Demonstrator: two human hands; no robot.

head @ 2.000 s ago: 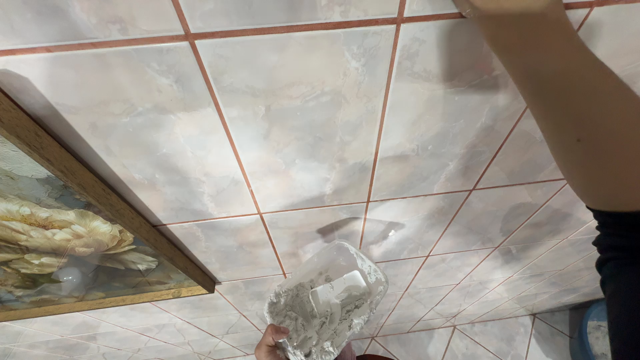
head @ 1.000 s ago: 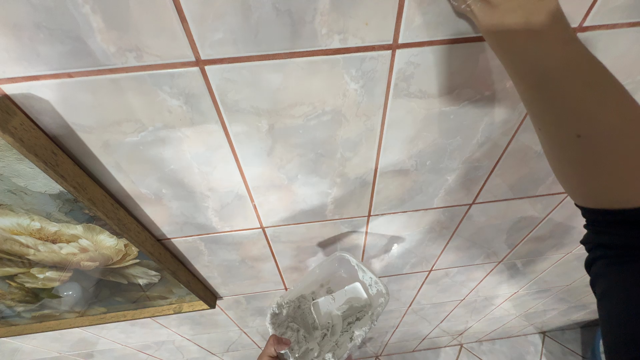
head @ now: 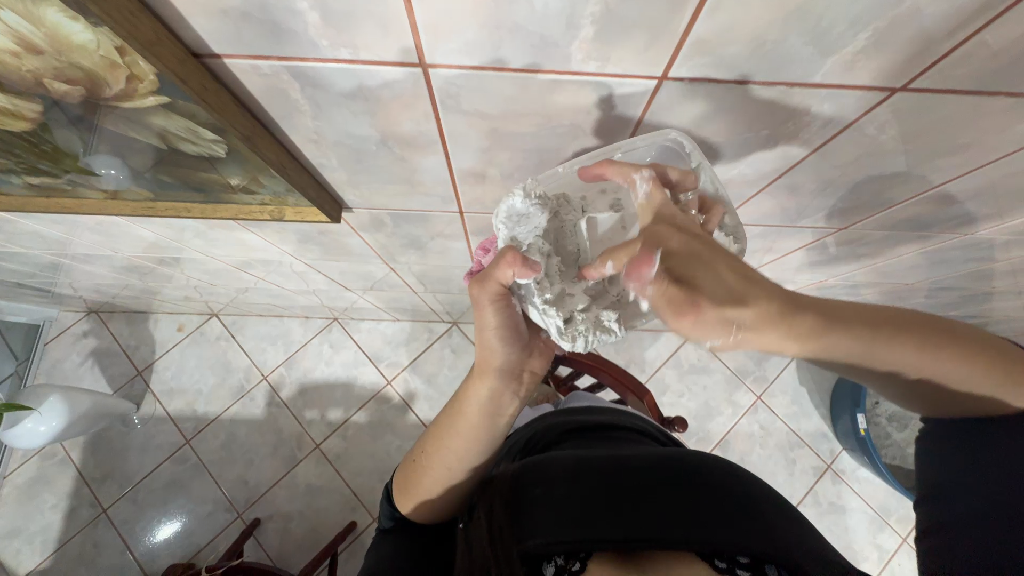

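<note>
A clear plastic container (head: 672, 144) with thick white paste (head: 560, 240) heaped along its left side is held in front of the tiled wall. My left hand (head: 512, 320) grips its near left edge, thumb over the rim against the paste. A pink cloth (head: 482, 260) shows beside that hand, behind the container. My right hand (head: 680, 248) is over the container's inside, fingers bent and spread, smeared with white paste. A pale flat piece (head: 604, 232) lies in the container between the fingers; whether the fingertips touch it I cannot tell.
A framed flower picture (head: 240, 120) hangs on the wall at upper left. Below me are a dark wooden chair (head: 620, 380) and part of another (head: 320, 552). A blue bucket (head: 856, 432) with grey contents stands on the floor at right, a white vase (head: 64, 416) at far left.
My right hand has come down from the wall's upper part to the container, which my left hand still holds. The view has tilted down, showing my body and the floor.
</note>
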